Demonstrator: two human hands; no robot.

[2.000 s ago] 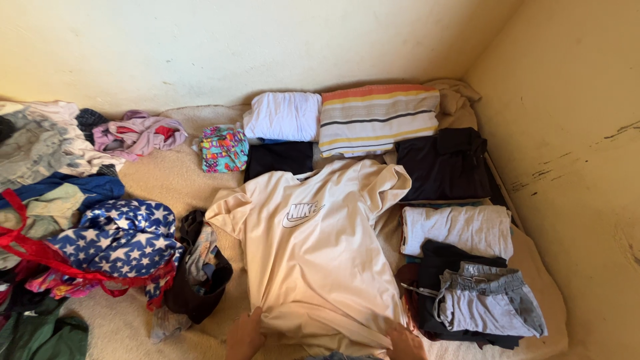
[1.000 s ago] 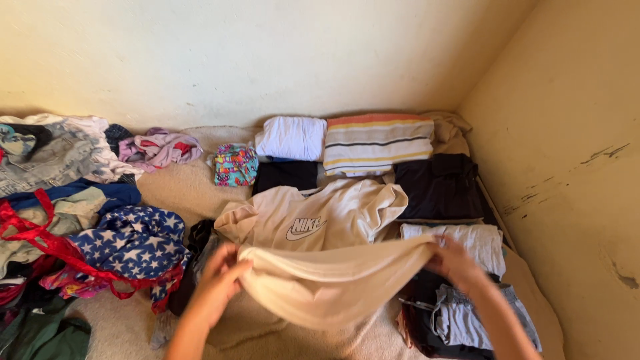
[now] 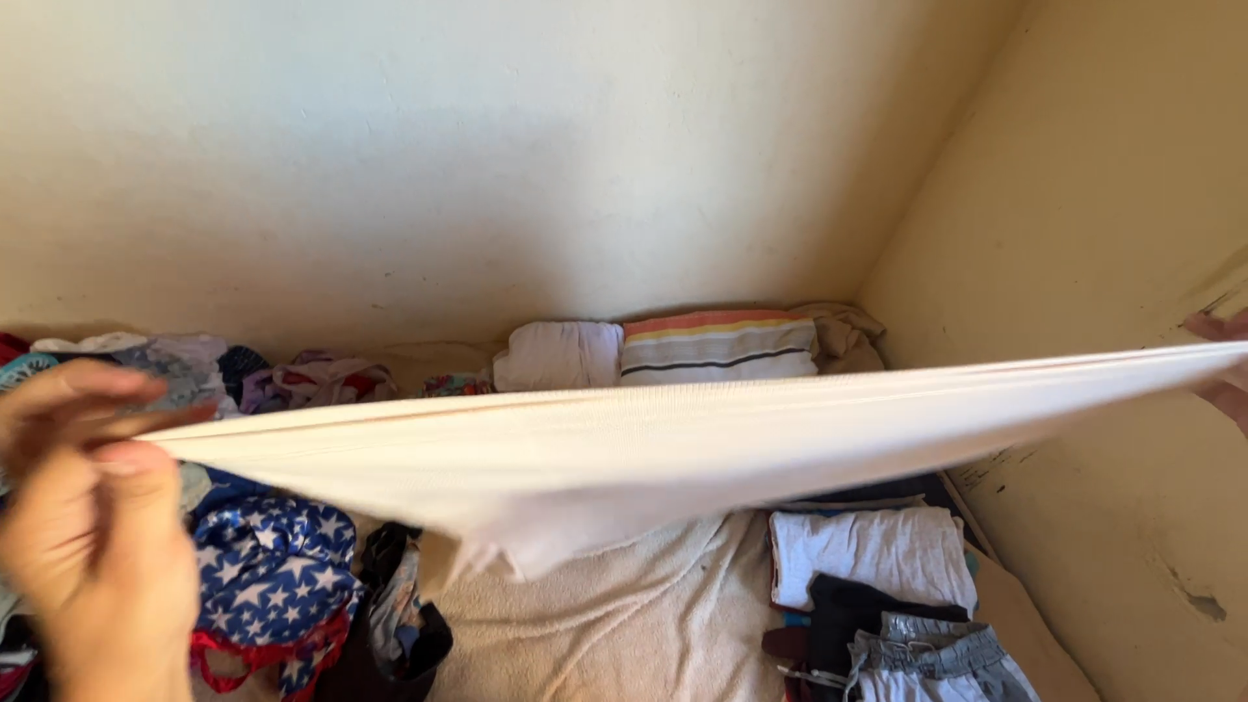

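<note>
A cream T-shirt (image 3: pixel 624 439) is stretched taut in the air between my two hands, its edge running across the whole view. At the left, my left hand (image 3: pixel 107 517) pinches one end between thumb and fingers. My right hand (image 3: pixel 1224 375) grips the other end at the right edge and is partly cut off by the frame. The lower part of the shirt hangs blurred above a beige blanket (image 3: pixel 624 624). The print on its front cannot be seen from here.
Loose clothes, among them a blue star-patterned garment (image 3: pixel 278 570), lie at the left. Along the wall are a folded white cloth (image 3: pixel 558 356) and a striped folded cloth (image 3: pixel 717 346). At the right sit a folded light garment (image 3: pixel 877 556) and grey shorts (image 3: pixel 936 653).
The T-shirt lay spread on the bed two seconds ago, then its lower edge was lifted. Now it is off the blanket, and my hands are raised and much farther apart. The view has tilted up.
</note>
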